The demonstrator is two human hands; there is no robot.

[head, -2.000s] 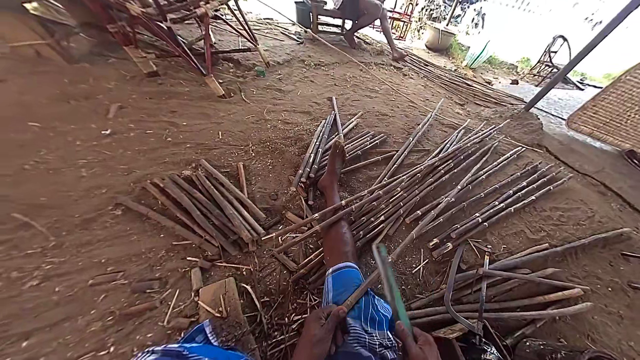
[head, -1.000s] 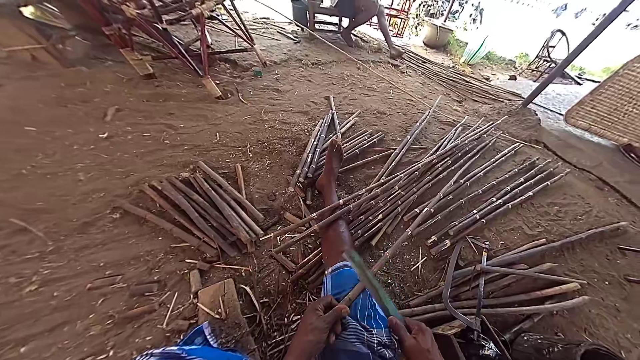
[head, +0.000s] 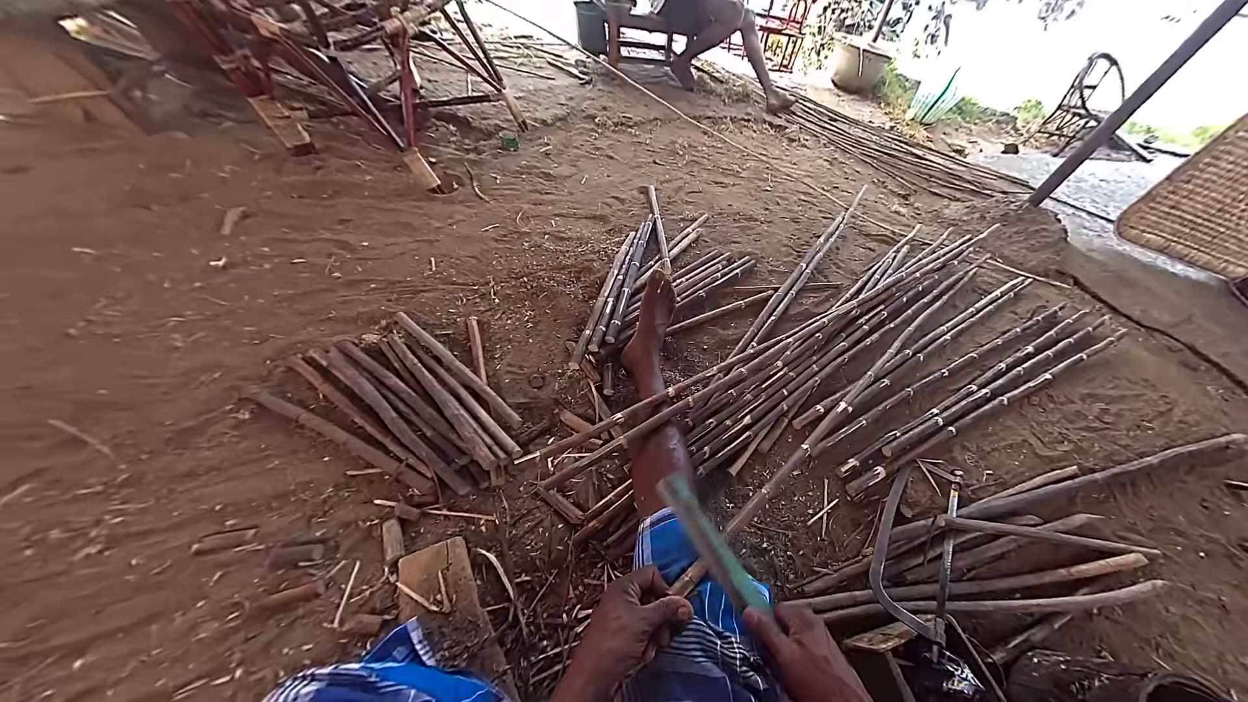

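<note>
My left hand (head: pixel 632 624) is closed around the near end of a long jointed cane (head: pixel 780 478), which slants up and right across my leg. My right hand (head: pixel 801 648) grips a long flat greenish blade tool (head: pixel 712 546), probably a knife, which lies across the cane just past my left hand. Many jointed canes (head: pixel 809 361) fan out over the ground beside my outstretched leg, two of them resting across the shin. Blue checked cloth (head: pixel 673 556) covers my lap. The blade's edge is too blurred to make out.
Short cut sticks (head: pixel 419 409) lie piled at left, near a wooden block (head: pixel 439 585). A bow-shaped metal saw (head: pixel 882 546) rests by thick poles (head: pixel 1024 585) at right. Another person's legs (head: pixel 726 44) show beside a bench at the top. A slanted pole (head: pixel 1136 102) stands at upper right.
The greenish tool, more upright two seconds ago, has tilted and come across the cane near my left hand. My left hand keeps hold of the cane.
</note>
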